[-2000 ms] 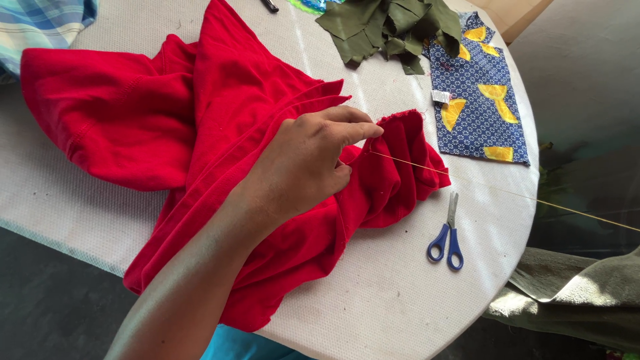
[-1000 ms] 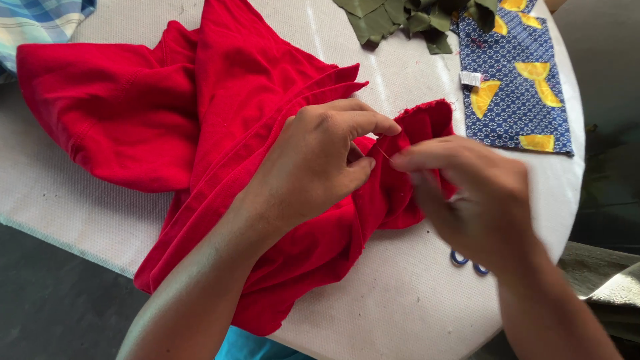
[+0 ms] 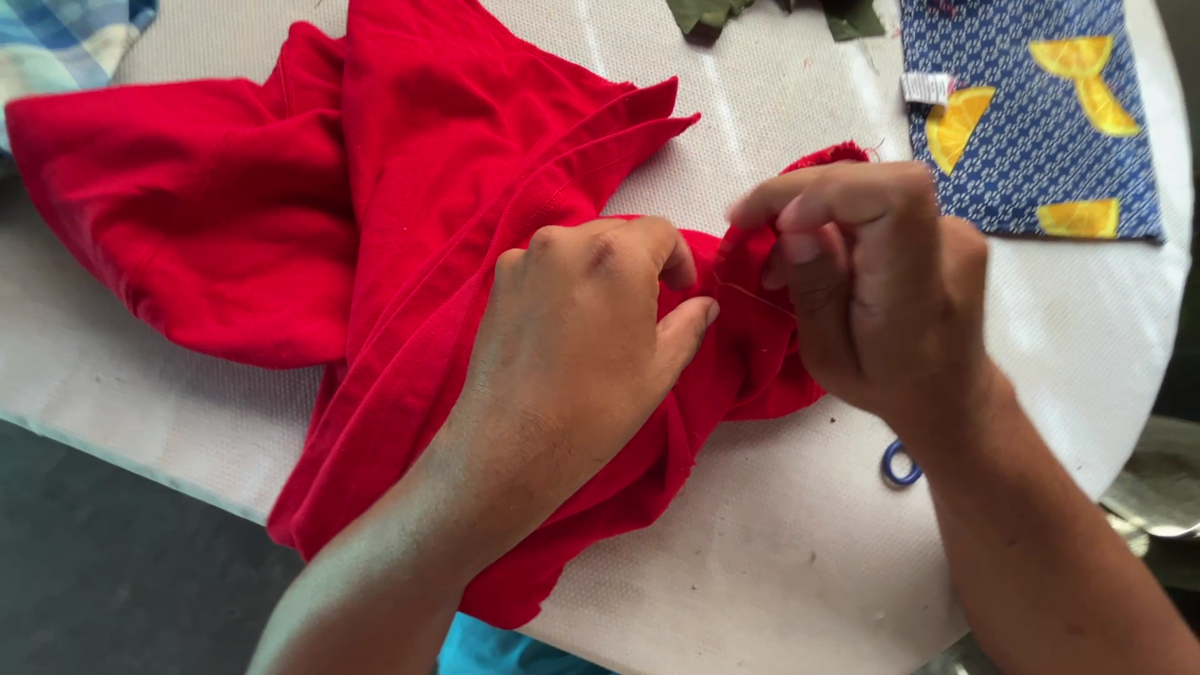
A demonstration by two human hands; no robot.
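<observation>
A large red cloth (image 3: 450, 178) lies bunched across the table. My left hand (image 3: 591, 337) rests on it, thumb and forefinger gripping a fold near its right part. Just to the right, my right hand (image 3: 872, 272) is raised over the cloth's frayed end, its fingertips pinched together and slightly blurred. A thin light thread (image 3: 750, 292) runs between the two hands at the cloth. Whether a needle is between the right fingertips cannot be made out. One blue handle loop of the scissors (image 3: 902, 464) shows beside my right wrist; the rest is hidden under the forearm.
The white textured table cover (image 3: 750, 562) has a rounded edge at the right. Blue patterned fabric with yellow fruit shapes (image 3: 1031, 159) lies at the upper right, dark green cloth pieces (image 3: 712, 14) at the top, and a blue plaid cloth (image 3: 66, 47) at the upper left.
My right hand, absent two seconds ago while the thread stretched off to the right, came in to the cloth beside my left hand. The right forearm now covers most of the scissors.
</observation>
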